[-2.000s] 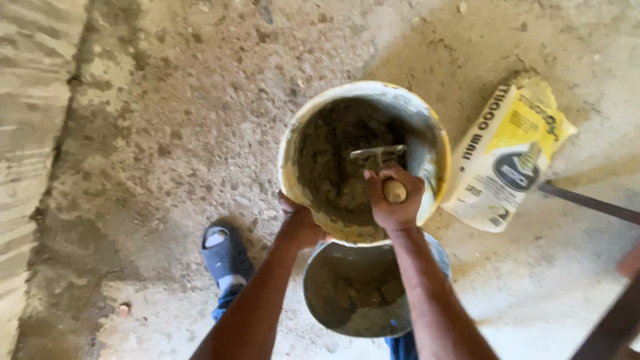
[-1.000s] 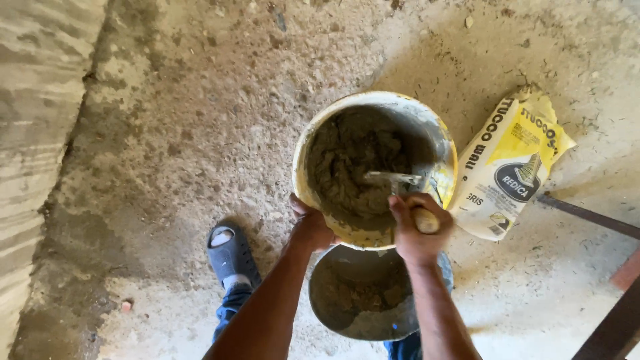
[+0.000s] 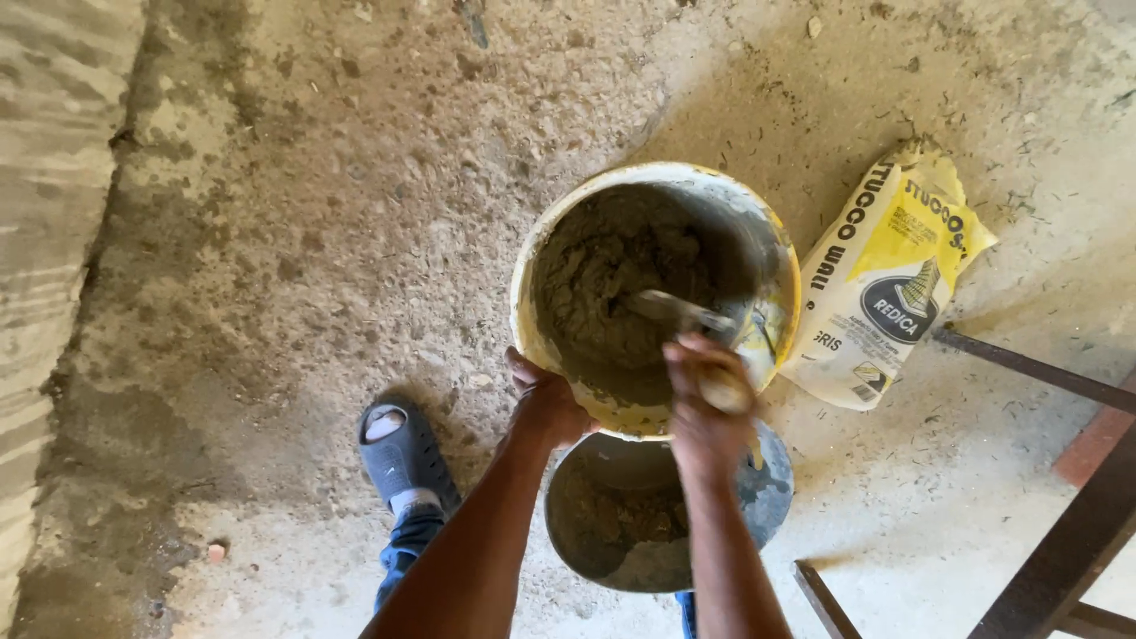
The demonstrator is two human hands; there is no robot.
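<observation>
A yellow-rimmed plastic bucket [image 3: 525,306] holds thick grey mortar [image 3: 612,275]. My left hand [image 3: 543,404] grips its rim at the lower left. The wooden handle of a trowel [image 3: 726,390] is in my right hand [image 3: 710,408], over the bucket's lower right side. Motion blurs this hand and the trowel's metal part, which reaches to the mortar; how deep the blade sits is hidden. Just below, partly under my right forearm, a second, dark bucket [image 3: 612,577] has some grey material in it.
A yellow and white stucco bag [image 3: 874,284] lies right of the buckets. Dark metal bars of a frame [image 3: 1065,541] stand at the lower right, by a reddish block [image 3: 1096,444]. My foot in a grey slipper [image 3: 404,453] is on the rough concrete floor. A pale wall edge [image 3: 53,222] runs along the left.
The trowel has kept moving in the mortar and its angle has changed, with my right hand still on its handle. My left hand stays at the bucket's rim.
</observation>
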